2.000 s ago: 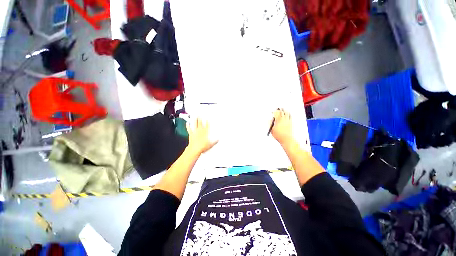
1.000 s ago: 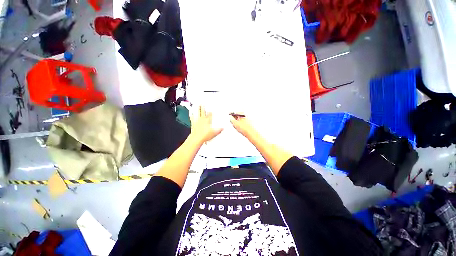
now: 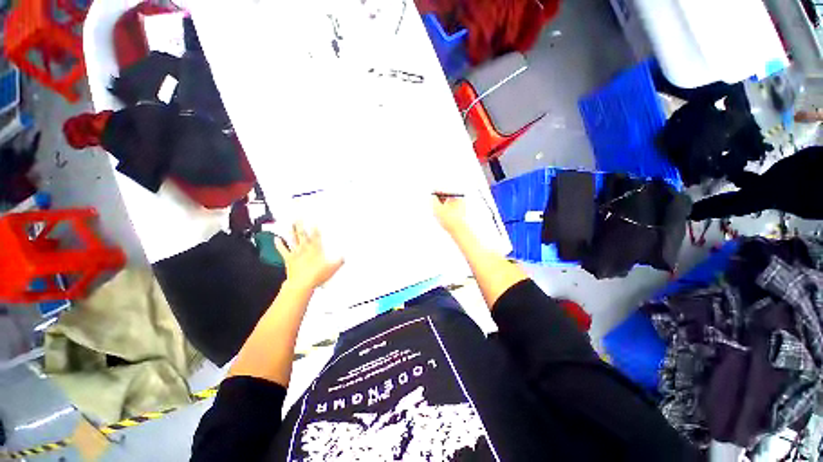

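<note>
A white sheet, nearly lost against the white table, lies under my hands; its outline is hard to tell. My left hand (image 3: 309, 258) rests flat on it with fingers spread, near the table's left edge. My right hand (image 3: 450, 213) holds a thin dark pen or pencil (image 3: 450, 195) near the right edge. A thin dark line (image 3: 308, 193) shows above my left hand. A stack of black cut pieces (image 3: 221, 293) lies left of my left hand, with a small dark green cloth piece (image 3: 269, 248) between them.
Black and red bundles (image 3: 180, 149) lie in the white trough. A dark metal tool (image 3: 395, 76) lies up the table. A blue crate (image 3: 523, 207) with folded black pieces (image 3: 614, 221) stands at right. A person's dark sleeve (image 3: 776, 187) reaches in from the far right. Red stools (image 3: 56, 254) stand at left.
The view has turned, so the table slants. My right hand has moved away from my left, back toward the right edge, with the pen. My left hand stays on the sheet. A person's sleeve has appeared at right.
</note>
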